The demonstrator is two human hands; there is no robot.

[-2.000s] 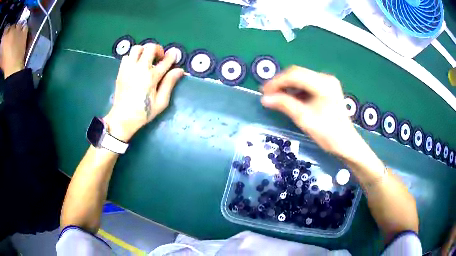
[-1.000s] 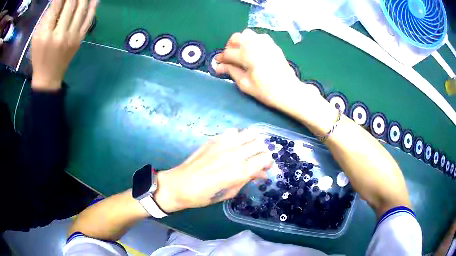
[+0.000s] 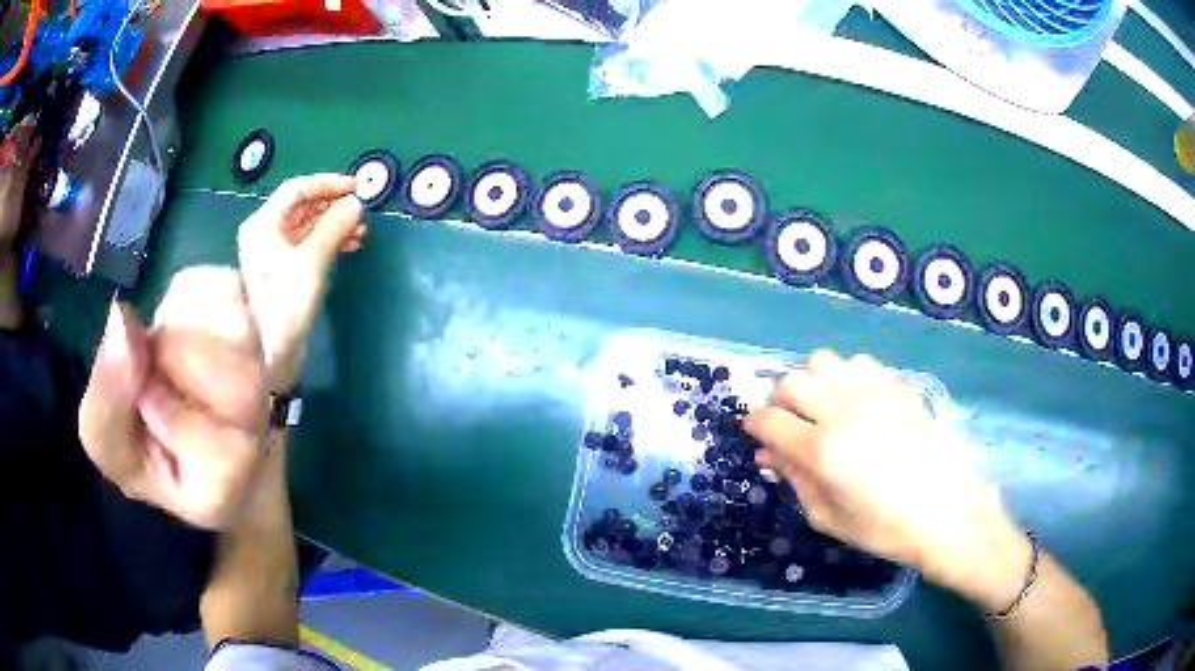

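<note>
Black-rimmed wheels with white centres (image 3: 566,206) lie in a long row across the green surface. One wheel (image 3: 729,206) sits slightly beyond the row line, and another (image 3: 253,156) lies apart at the far left. My left hand (image 3: 302,249) is at the row's left end, fingertips at the edge of the first wheel (image 3: 374,180). Whether it holds a small part is not clear. My right hand (image 3: 872,459) is over the right side of the clear tub (image 3: 586,524), fingertips among small black parts (image 3: 714,492). What they grip is hidden.
Another person's hand (image 3: 190,393), dark-sleeved, is in the left foreground, overlapping my left forearm. A red bin (image 3: 295,16) and a grey fixture (image 3: 125,197) are at the far left. Plastic bags (image 3: 668,59), a white curved strip (image 3: 970,112) and a fan (image 3: 1022,53) are at the far side.
My right hand has moved from the wheel row back to the tub. My left hand has left the tub side for the row's left end. The other person's hand has come down from the upper left.
</note>
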